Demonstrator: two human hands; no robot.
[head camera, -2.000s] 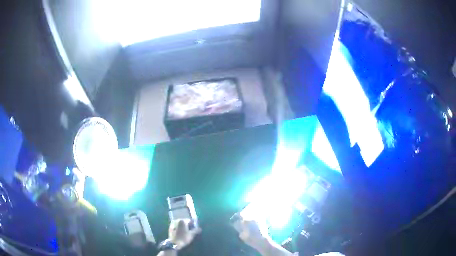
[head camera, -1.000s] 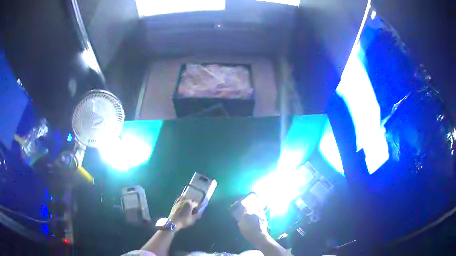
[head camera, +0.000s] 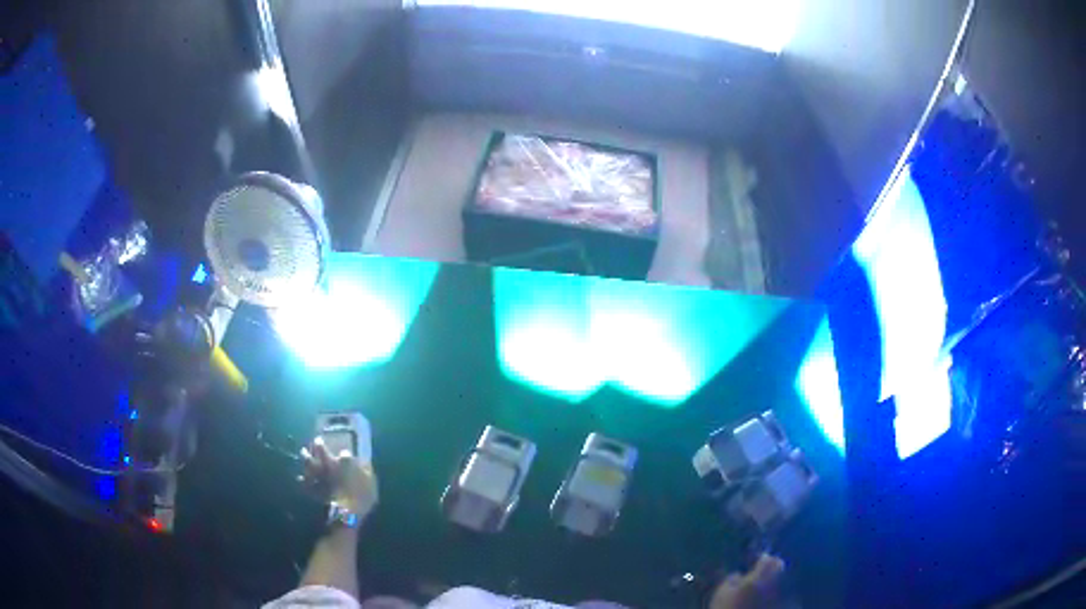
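My left hand (head camera: 345, 478), with a wristband, is on the lower part of a white and grey mini projector (head camera: 344, 422) at the left of the green table (head camera: 465, 357). Its fingers are closed round the body. Two similar projectors stand side by side in the middle, one (head camera: 488, 478) left of the other (head camera: 593, 484). A cluster of pale units (head camera: 768, 470) sits at the right, touching or overlapping. My right hand (head camera: 748, 585) is small and dim at the bottom right, below this cluster; whether it holds something cannot be told.
A white desk fan (head camera: 264, 238) stands at the left, near a yellow strip (head camera: 230, 369). A power strip (head camera: 164, 500) with a red light is at the left edge. A dark box (head camera: 560, 238) of shiny plastic wrap is beyond the table. Blue sheeting (head camera: 1012, 309) hangs right. Bright patches light the table's far part.
The unit my left hand held now stands on the table, and that hand has moved left to another unit. My right hand has let go of its unit and moved right. The view has shifted.
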